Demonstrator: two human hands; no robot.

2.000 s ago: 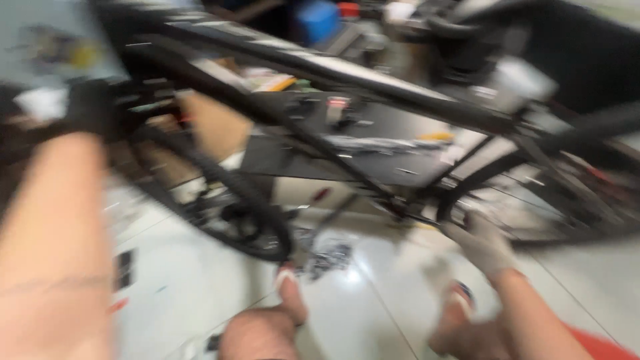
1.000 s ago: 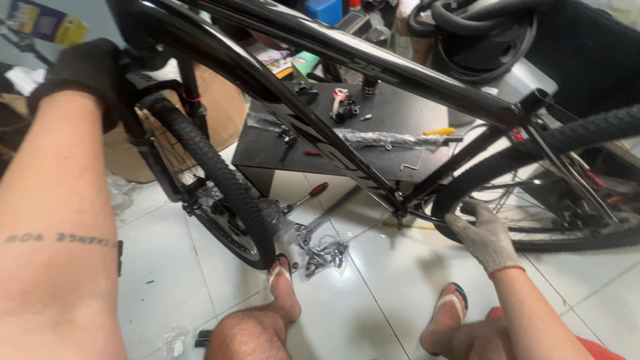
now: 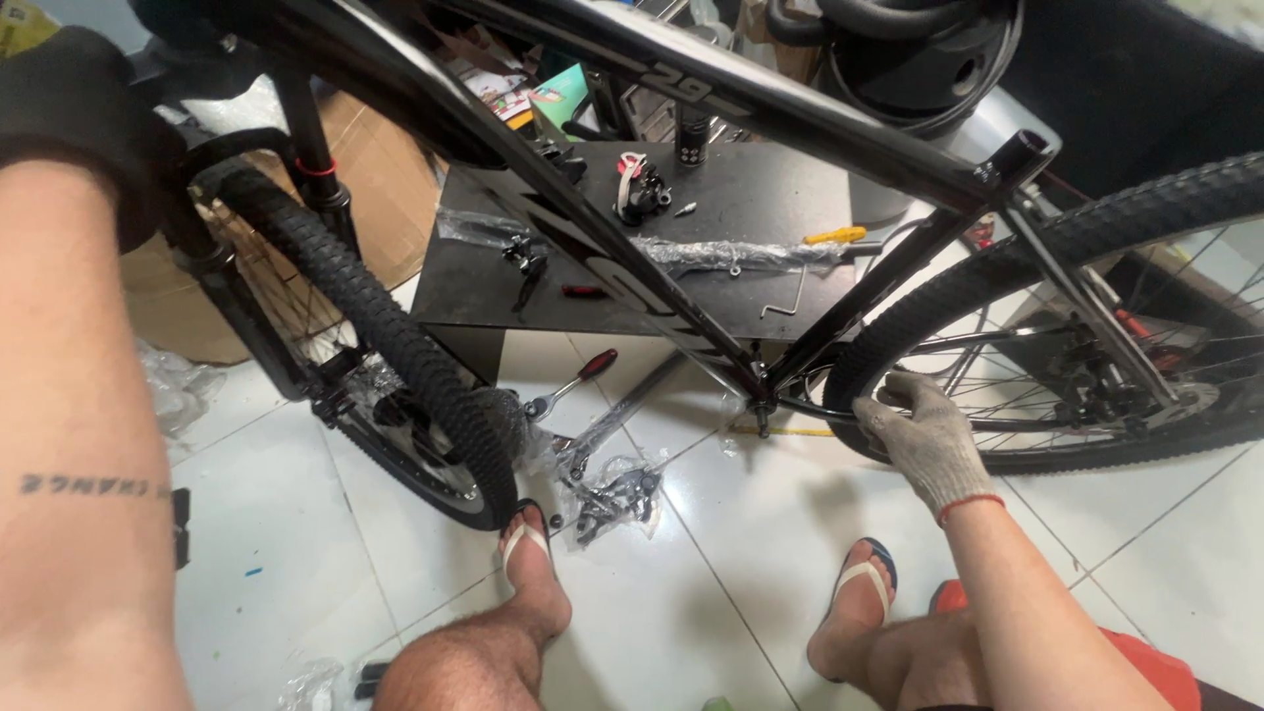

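Note:
A black bicycle frame (image 3: 632, 267) spans the view, with the front wheel (image 3: 395, 326) at left and the rear wheel (image 3: 1086, 227) at right. My left hand (image 3: 84, 128), in a dark glove, is at the top of the fork near the head of the frame; its fingers are hidden, so its grip cannot be told. My right hand (image 3: 918, 434), in a grey knitted glove with a red cuff edge, has its fingers around the chainstay (image 3: 815, 410) beside the rear tyre. The bottom bracket (image 3: 760, 385) lies just left of that hand.
Behind the frame, a low black table (image 3: 474, 286) holds a derailleur (image 3: 642, 193), a yellow-handled tool (image 3: 834, 236), a hex key (image 3: 787, 296) and plastic-wrapped parts. On the tiled floor lie a ratchet wrench (image 3: 573, 383) and bagged metal parts (image 3: 617, 504). Cardboard (image 3: 380, 188) stands behind the front wheel.
The bicycle and both hands show little change from one second ago. Two seconds ago the view was blurred, with my right hand at the same part of the rear wheel.

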